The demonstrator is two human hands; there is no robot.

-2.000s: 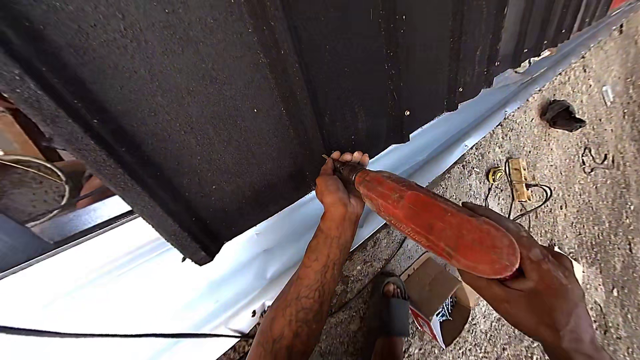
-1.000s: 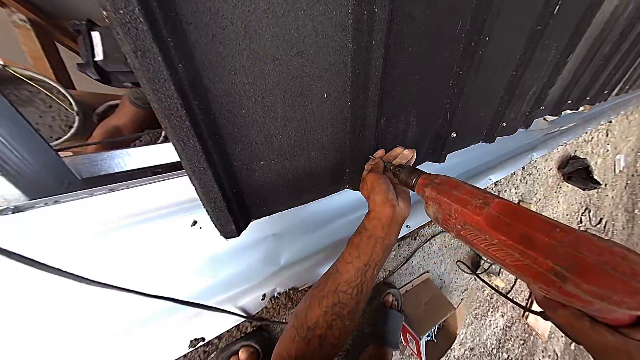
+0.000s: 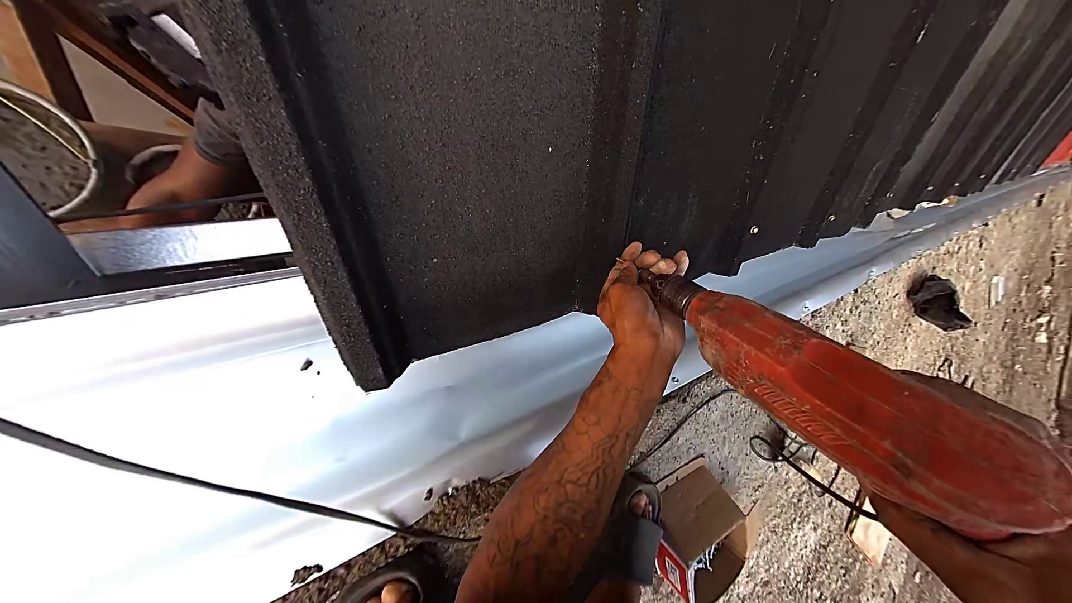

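A red corded power screwdriver [image 3: 846, 402], worn and dusty, points its black nose at the lower edge of a dark ribbed metal sheet [image 3: 477, 167]. My right hand [image 3: 963, 536] grips its rear end from below, partly hidden by the body. My left hand [image 3: 641, 301] is at the nose, its fingers curled about the tip against the sheet; whether a screw is between them cannot be told. A screw head [image 3: 754, 229] shows in the sheet to the right. Shiny silver metal sheeting [image 3: 469, 402] runs beneath the dark sheet.
An open cardboard box [image 3: 699, 511] with screws stands on the gravel near my feet. A black cable [image 3: 209, 484] crosses the silver sheeting. Another person's arm [image 3: 184, 180] shows at the upper left, by a frame. A black object [image 3: 938, 301] lies on the ground at right.
My left hand remains at the tool's nose by the sheet's lower edge. Another person's arm has come into view at the upper left as the view shifted.
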